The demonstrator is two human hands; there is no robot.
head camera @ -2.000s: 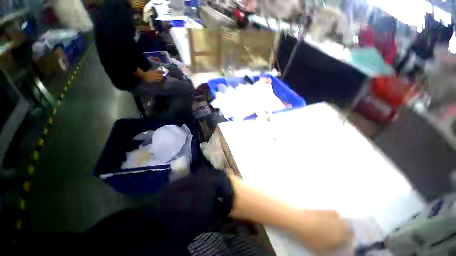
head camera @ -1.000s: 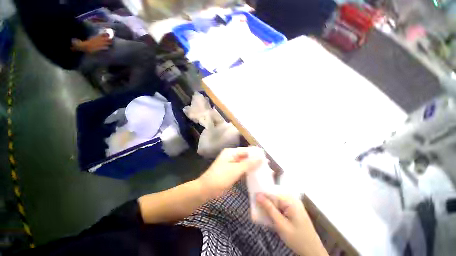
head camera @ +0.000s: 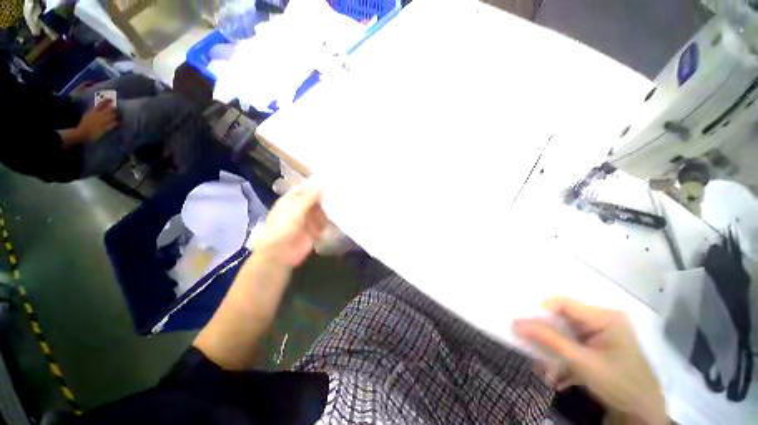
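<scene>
A white fabric piece spans between my hands along the table's front edge and hides its wooden rim. It blends into the white table, so its far outline cannot be told. My left hand pinches its left end beside the table corner. My right hand holds its right end between thumb and fingers, blurred. The off-white sewing machine head stands at the right, with a small dark tool behind its foot.
Black-handled shears lie at right beside a greyish sheer piece. A bright blue basket with white pieces stands beyond the table. A dark blue bin is on the floor at left. A seated person holds a phone.
My hands have moved apart from together over the lap, left hand leftward and right hand rightward, spreading the white piece. The view has turned toward the machine, showing the shears.
</scene>
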